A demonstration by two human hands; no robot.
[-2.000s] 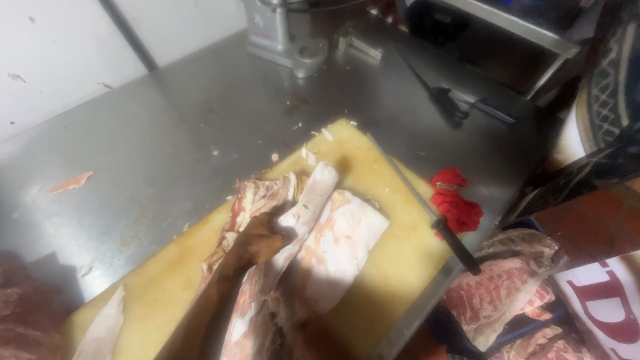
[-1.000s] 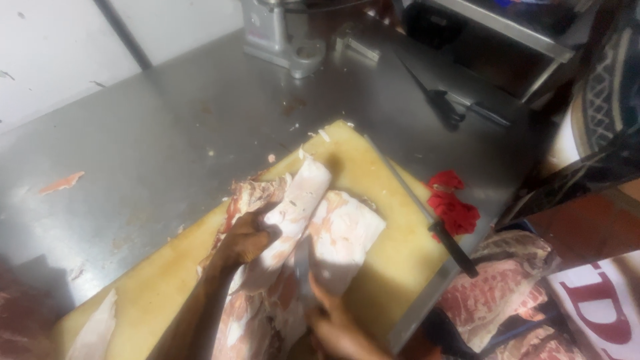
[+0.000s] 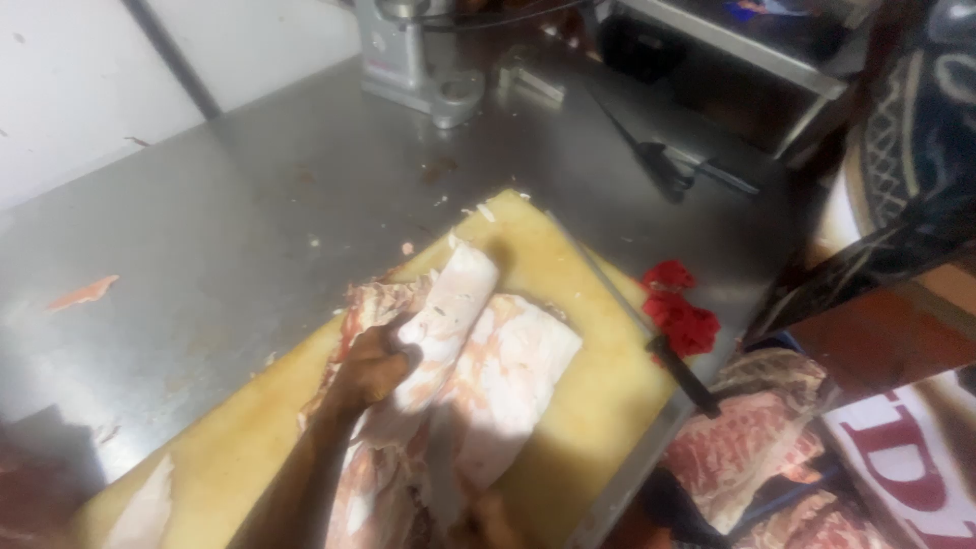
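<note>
A large slab of meat with white fat (image 3: 518, 366) lies on a yellow cutting board (image 3: 602, 427). My left hand (image 3: 379, 364) grips a raised, folded-back flap of the fat (image 3: 457, 290) on the slab's left side. Low in the view, my right hand (image 3: 484, 522) is blurred and partly cut off by the frame's bottom edge. A knife blade (image 3: 442, 465) shows faintly above it, against the meat at the fold. The handle is hidden in the hand. A sharpening steel with a black handle (image 3: 686, 377) lies across the board's right edge.
A red cloth (image 3: 681, 309) lies right of the board on the metal table (image 3: 252, 206). Farther back are a black-handled knife (image 3: 663, 171) and a grey metal machine (image 3: 415, 65). More cut meat (image 3: 747, 442) sits at lower right. A fat strip (image 3: 145, 507) lies at the board's lower left.
My right hand and the knife, plain in view one second ago, have moved down toward the frame's bottom edge. My left hand still holds the flap.
</note>
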